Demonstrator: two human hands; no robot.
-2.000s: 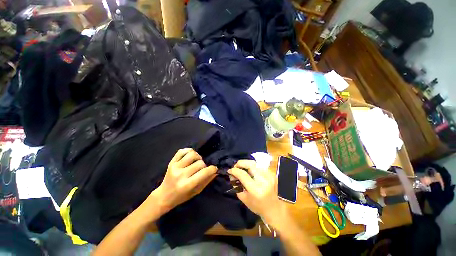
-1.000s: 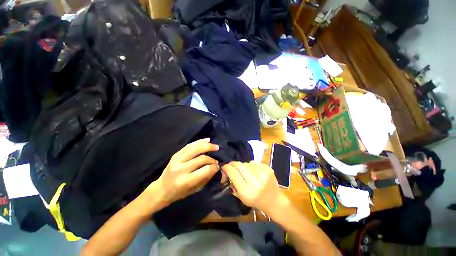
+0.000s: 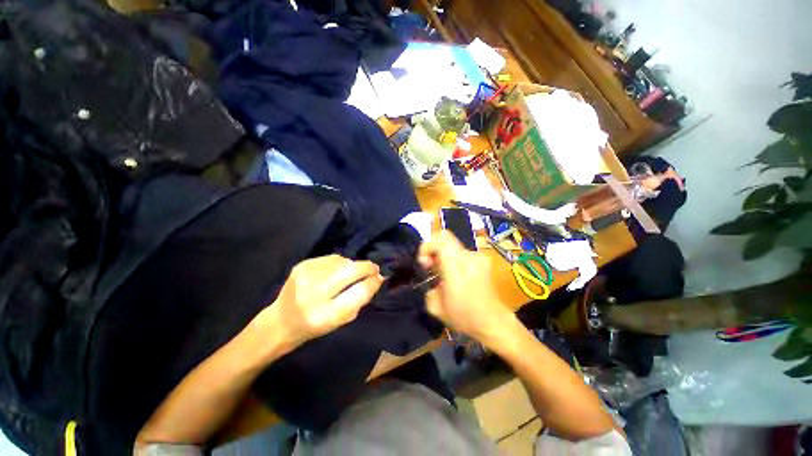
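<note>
A matte black garment [image 3: 205,258] lies across the table edge and my lap. My left hand [image 3: 328,298] is at its bunched part, fingertips pinched together; the cloth around them is too dark to tell exactly what they hold. My right hand [image 3: 458,283] is to the right, a little apart from the left, its fingers curled around a small thin metal tool [image 3: 427,281], seemingly small snips. Any thread or needle is too fine to see.
Right of the hands are a smartphone [image 3: 458,229], yellow and green scissors [image 3: 531,275], a jar [image 3: 427,151] and a green and red carton [image 3: 534,160]. A navy garment [image 3: 329,134] and a glossy black jacket [image 3: 116,98] lie beyond. A plant [image 3: 775,205] stands far right.
The view has swung right, so the table things sit further left and the plant shows. My hands have moved apart, and the small metal tool shows more clearly at my right hand.
</note>
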